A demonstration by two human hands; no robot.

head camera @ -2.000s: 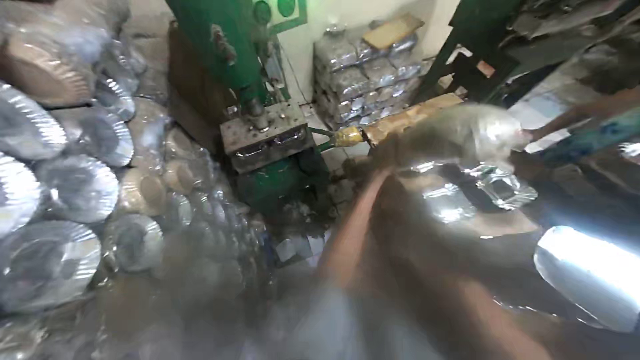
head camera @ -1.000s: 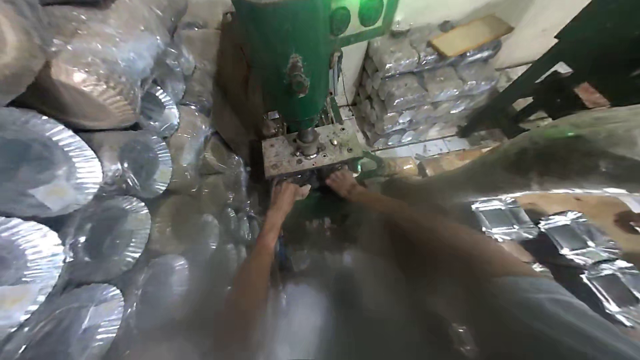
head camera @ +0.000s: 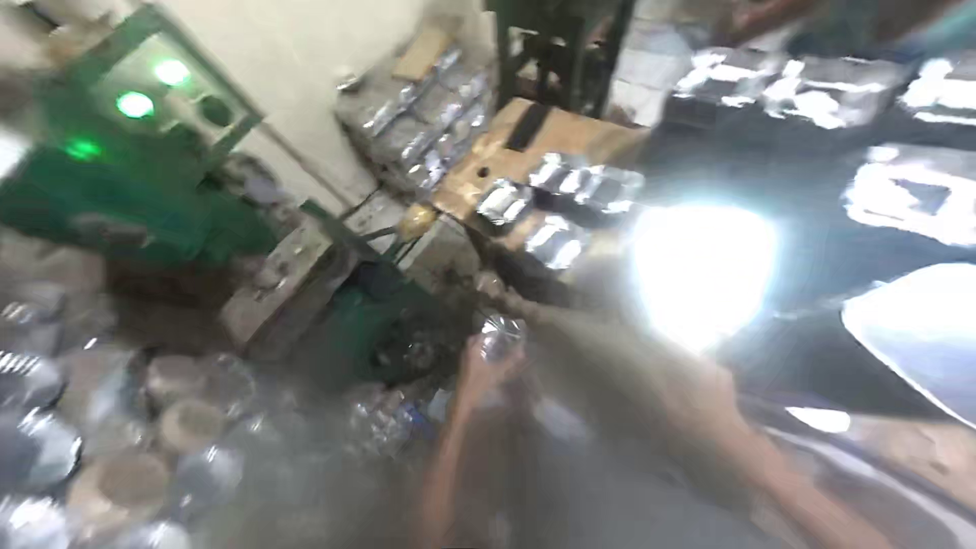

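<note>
My left hand (head camera: 488, 366) is closed around a small shiny foil piece (head camera: 503, 337), just right of the green press's lower part (head camera: 389, 324). My right hand (head camera: 698, 381) reaches over the dark table at the edge of a very bright, sheet-like glare (head camera: 705, 267); its fingers are blurred and whether it holds anything cannot be told. Several small foil trays (head camera: 557, 242) lie on the wooden board beyond my hands. The metal block of the press (head camera: 278, 278) stands to the left, away from both hands.
Wrapped stacks of foil plates (head camera: 118, 488) fill the lower left. Bagged foil stacks (head camera: 427, 114) stand by the wall. More foil containers (head camera: 915, 194) lie on the right, and another person's arm (head camera: 774, 19) shows at the top right.
Both hands were at the press block one second ago and are now away from it, to its right. The left now has a foil piece. The view has swung strongly to the right.
</note>
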